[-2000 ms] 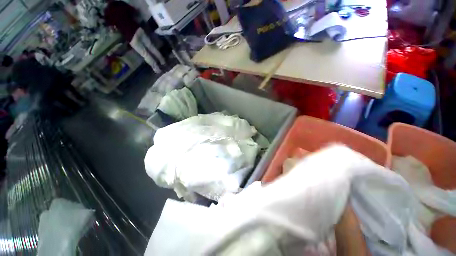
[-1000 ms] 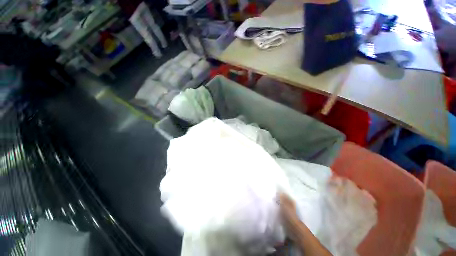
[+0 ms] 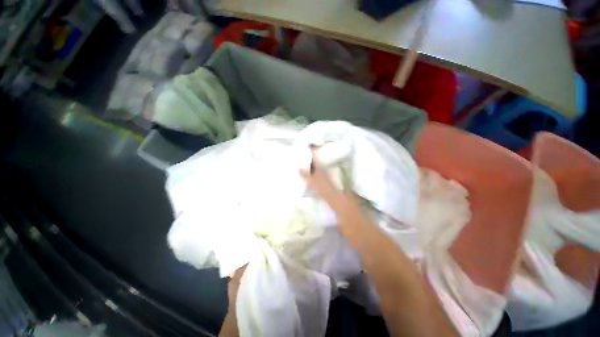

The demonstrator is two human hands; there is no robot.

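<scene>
A large heap of white fabric (image 3: 217, 191) lies over the near part of the grey bin (image 3: 316, 89) and hangs over its near side. My right hand (image 3: 319, 174) is on the heap, its fingers gripping a fold of the white fabric. My left hand is hidden under the fabric; only part of my left forearm shows at the bottom. Pale green fabric (image 3: 194, 105) is bunched at the bin's far left end, with dark fabric below it. Off-white pieces (image 3: 444, 204) hang in and over the middle salmon bin (image 3: 490, 197).
A second salmon bin (image 3: 572, 171) with white fabric stands at the right. The tan table (image 3: 474, 52) edge runs behind the bins, with red bags (image 3: 421, 85) and a blue stool (image 3: 526, 125) below. Pale bundles (image 3: 158, 59) lie on the floor at the upper left. Shiny metal bars (image 3: 85, 296) are lower left.
The white fabric has come down onto the grey bin and spread out. My right hand has moved up and left onto it. The view has tilted down, and a left forearm now shows.
</scene>
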